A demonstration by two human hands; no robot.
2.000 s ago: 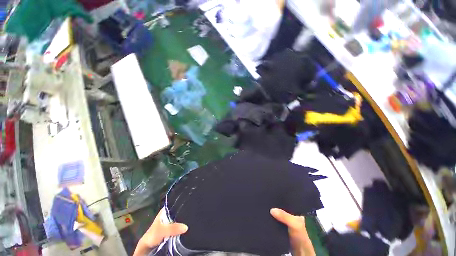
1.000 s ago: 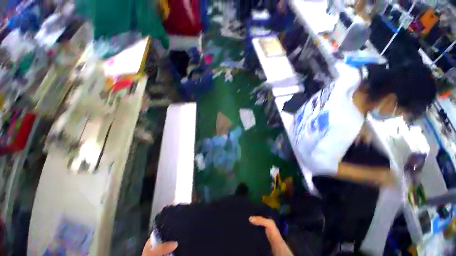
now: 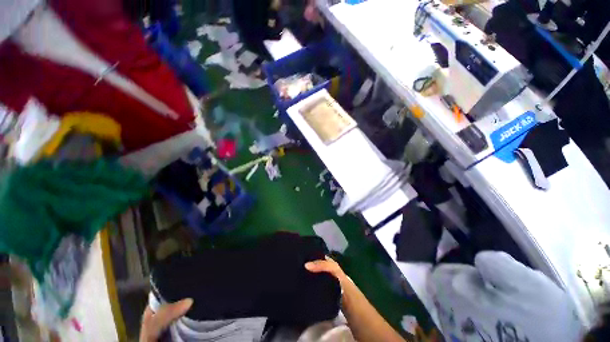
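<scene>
A stack of black cut panels (image 3: 247, 277) lies across both my hands at the bottom centre, with pale layered edges along its near side. My left hand (image 3: 167, 319) holds the left end, thumb on top. My right hand (image 3: 338, 280) holds the right end, thumb on top. The fingers under the stack are hidden.
A white bench (image 3: 348, 157) bears a shallow tray (image 3: 325, 118) and pale pieces. Blue baskets stand beside the aisle. The white sewing table (image 3: 528, 230) with a machine (image 3: 468, 57) runs along the right. A person in a pale shirt (image 3: 501, 300) is at lower right. Green cloth (image 3: 67, 207) hangs left.
The view has moved along the aisle, past the earlier long bench. The stack stays in both my hands. The person has shifted to the lower right edge, and the red cloth now shows large at upper left.
</scene>
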